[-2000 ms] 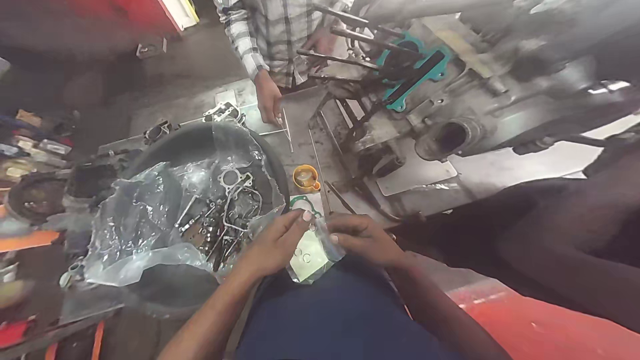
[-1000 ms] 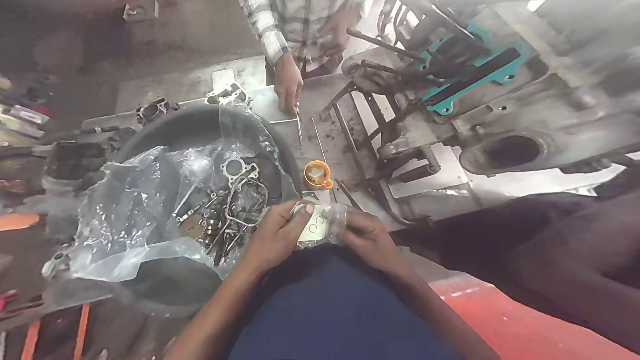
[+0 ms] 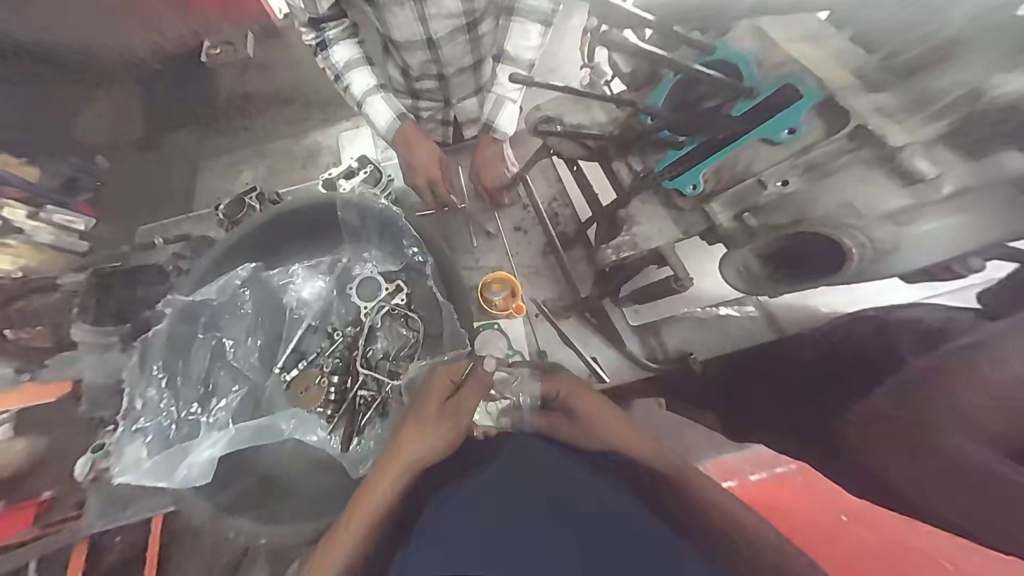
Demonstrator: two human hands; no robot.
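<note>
My left hand (image 3: 450, 404) and my right hand (image 3: 568, 404) hold a clear plastic packet (image 3: 512, 392) between them, low in the centre of the view. Part of the packet is hidden by my fingers. A green-edged gasket (image 3: 513, 352) shows just beyond my fingertips, over a pale sheet. Above it stands a small orange cup (image 3: 500, 294). To the left, a large dark basin (image 3: 272, 240) lined with clear plastic sheeting (image 3: 216, 360) holds metal engine parts, among them a flat metal gasket (image 3: 370, 290) and a wire-like gasket (image 3: 362, 352).
Across the bench, a person in a checked shirt (image 3: 440, 48) handles thin metal rods (image 3: 468, 210). At right stands a large engine casing (image 3: 800, 208) with a teal gasket (image 3: 698, 164) and protruding studs. A dark rod (image 3: 572, 340) lies right of the cup. Metal parts (image 3: 352, 174) sit behind the basin.
The pale card with rings, seen in my hands before, is now mostly covered by plastic and fingers. Both hands of the person opposite are now over the bench. The view has shifted.
</note>
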